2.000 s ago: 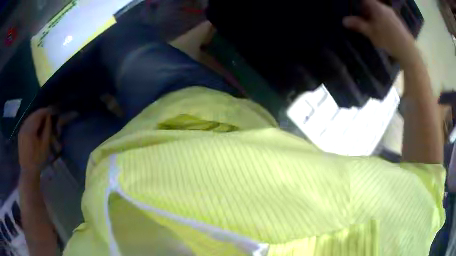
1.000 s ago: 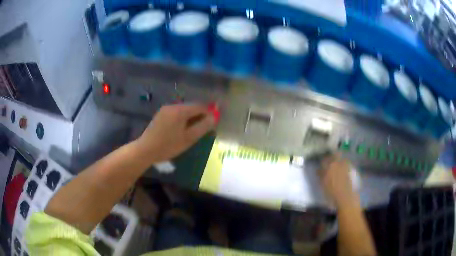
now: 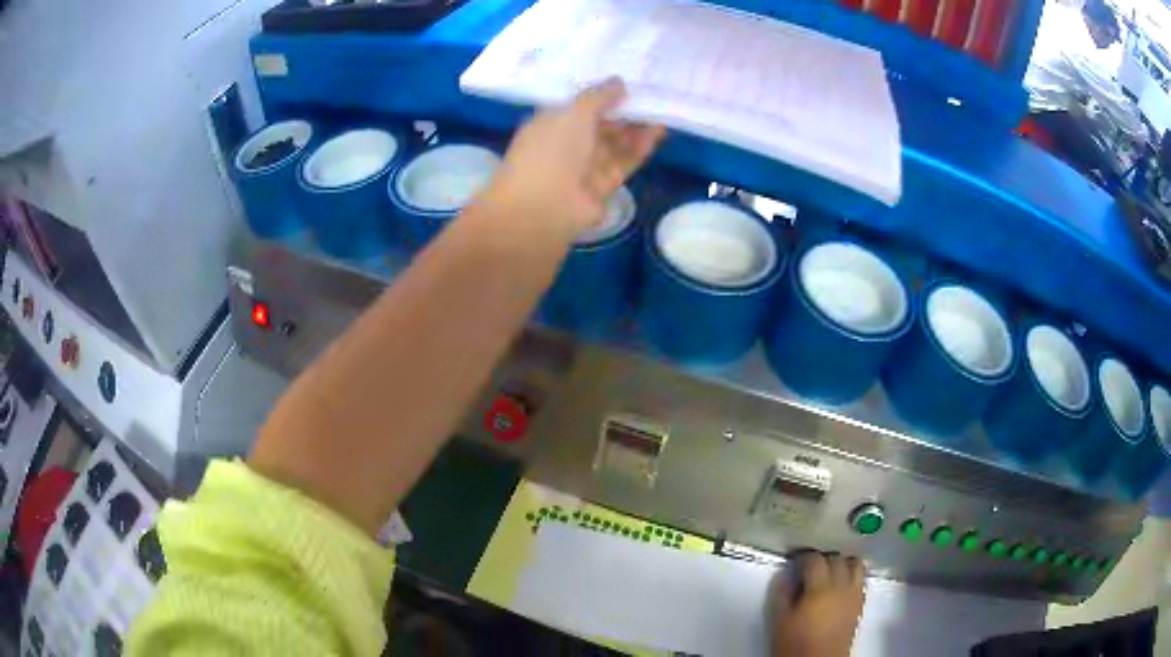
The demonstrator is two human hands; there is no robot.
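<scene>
My left hand (image 3: 578,154) reaches over the blue cylinders (image 3: 713,276) and pinches the front edge of the printed white sheet (image 3: 758,90) on the blue housing. My right hand (image 3: 822,610) is low, at the worktop by the steel panel, with its fingers around a small black part (image 3: 803,571); most of the part is hidden. A white paper sheet (image 3: 642,590) lies over the yellow backing sheet (image 3: 501,565) with green dots.
The steel panel bears a red button (image 3: 507,417), two display windows (image 3: 799,488) and a row of green buttons (image 3: 970,542). A white tray (image 3: 77,597) with black assemblies is at lower left. A black tray (image 3: 1085,638) shows at lower right. One leftmost cylinder (image 3: 272,154) holds something black.
My left hand has moved from the red button up to the printed sheet. My right hand has moved down along the worktop. The view has tilted up, showing more of the blue housing.
</scene>
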